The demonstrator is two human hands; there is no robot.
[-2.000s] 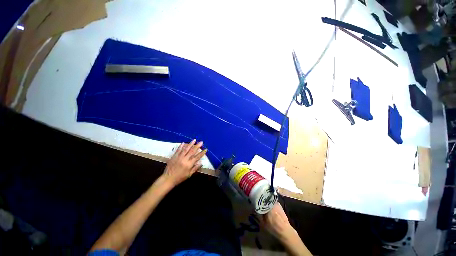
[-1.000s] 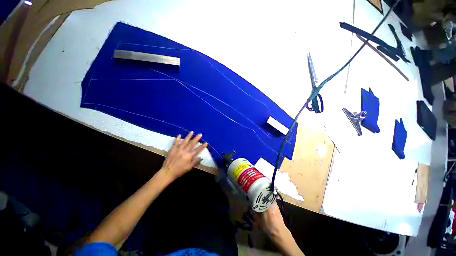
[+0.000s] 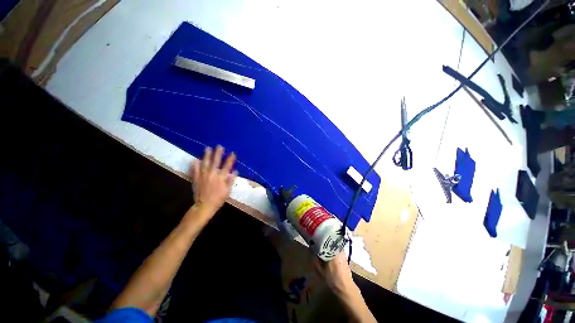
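The blue fabric lay (image 3: 265,126) with thin chalk lines lies on the white table. A long grey cloth weight (image 3: 215,72) rests on its wide end, a short pale weight (image 3: 359,179) near its narrow end. The electric cutter (image 3: 313,222) is at the lay's near edge, its black front end touching the blue cloth. My right hand (image 3: 333,270) is behind the motor body, its fingers mostly hidden by it. My left hand (image 3: 213,177) is spread, fingertips at the lay's near edge, slightly blurred; it holds nothing.
The cutter's cord (image 3: 435,106) runs up to the far right. Shears (image 3: 404,135), a spring clamp (image 3: 446,184) and two small blue pieces (image 3: 464,175) lie to the right. Black strips (image 3: 482,94) lie beyond. A tan sheet (image 3: 396,221) is beside the lay's narrow end.
The view has turned, so the table looks more tilted. My left hand has moved left along the lay's near edge. The cutter has moved a little along this edge, with a cut strip parting beside it.
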